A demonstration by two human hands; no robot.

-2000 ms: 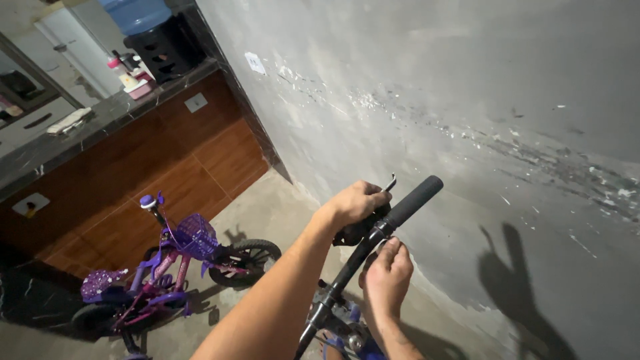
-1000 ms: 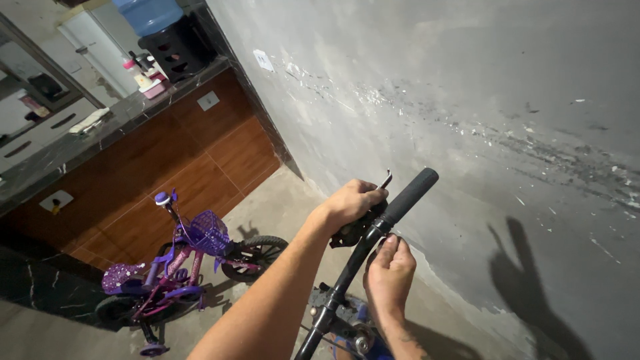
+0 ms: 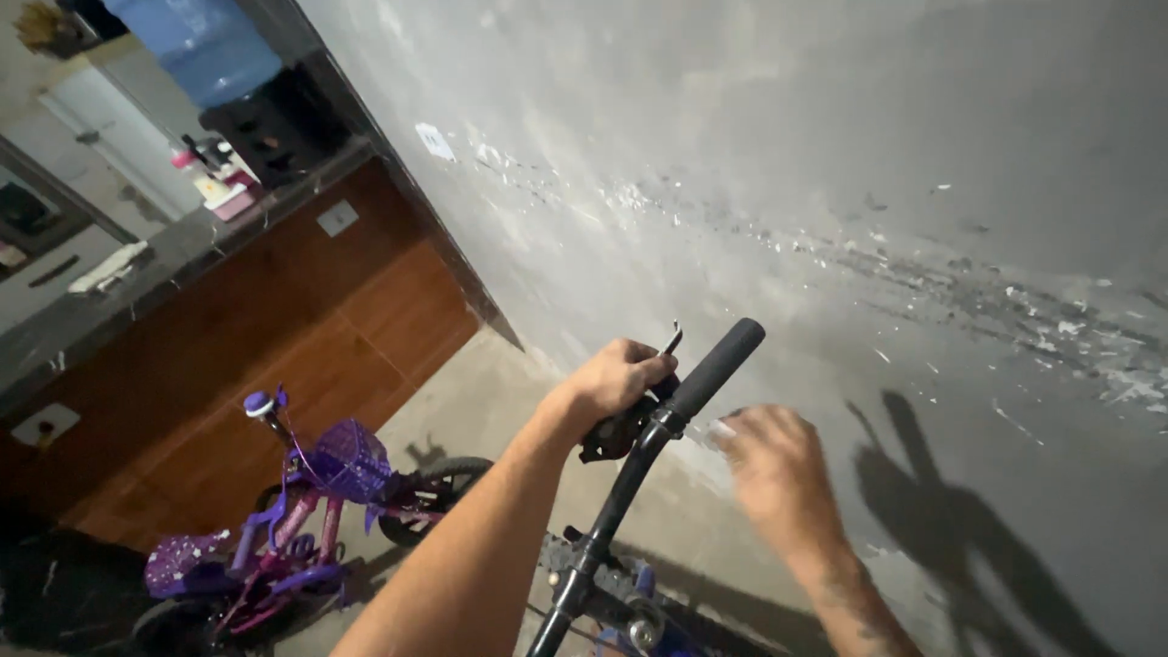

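A bicycle's black handlebar (image 3: 620, 484) runs up from the bottom middle to a black rubber grip (image 3: 721, 370). My left hand (image 3: 625, 374) is closed on the black brake lever and shifter assembly (image 3: 616, 433) beside the inner end of the grip; a bare metal lever tip (image 3: 673, 338) sticks up past its fingers. To the right of the bar, apart from it, my right hand (image 3: 776, 461) is blurred, with its fingers bent. Something small and pale shows at its fingertips, too blurred to name. The stem and the front tire lie below.
A small purple and pink child's bicycle (image 3: 301, 520) with a basket stands on the floor at left. Close on the right is a grey wall (image 3: 821, 137) with peeling paint. A dark stone counter (image 3: 182, 260) at upper left bears a water dispenser (image 3: 274, 123) and bottles.
My right hand has come away from the underside of the handlebar by the grip and moved to the right. My left hand stays at the brake lever assembly.
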